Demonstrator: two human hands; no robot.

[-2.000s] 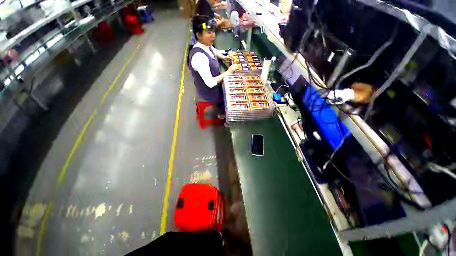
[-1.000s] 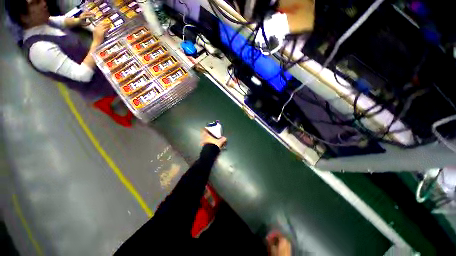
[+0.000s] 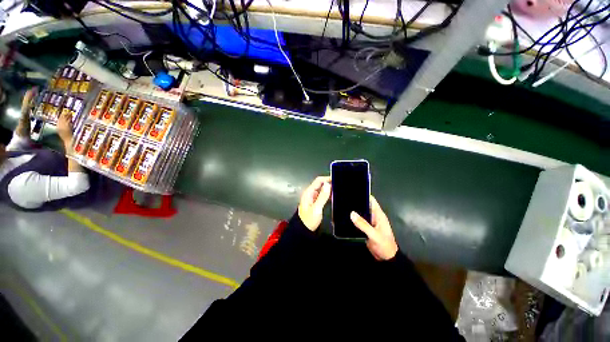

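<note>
A mobile phone (image 3: 350, 194) with a dark screen and light rim is held upright in the picture, above the green bench. My left hand (image 3: 314, 204) grips its left edge. My right hand (image 3: 378, 230) holds its lower right edge, with the thumb over the lower part of the screen. The fingers behind the phone are hidden.
Stacked clear trays of orange-edged meters (image 3: 127, 137) stand at the left, beside a seated person (image 3: 43, 177). A white box of rolls (image 3: 542, 227) is at the right. A carton with bagged items (image 3: 491, 300) is below. A shelf with cables runs along the back.
The view has swung right. The phone, lying on the bench at first, was picked up by my left hand and is now in both hands. The white roll box has come into view.
</note>
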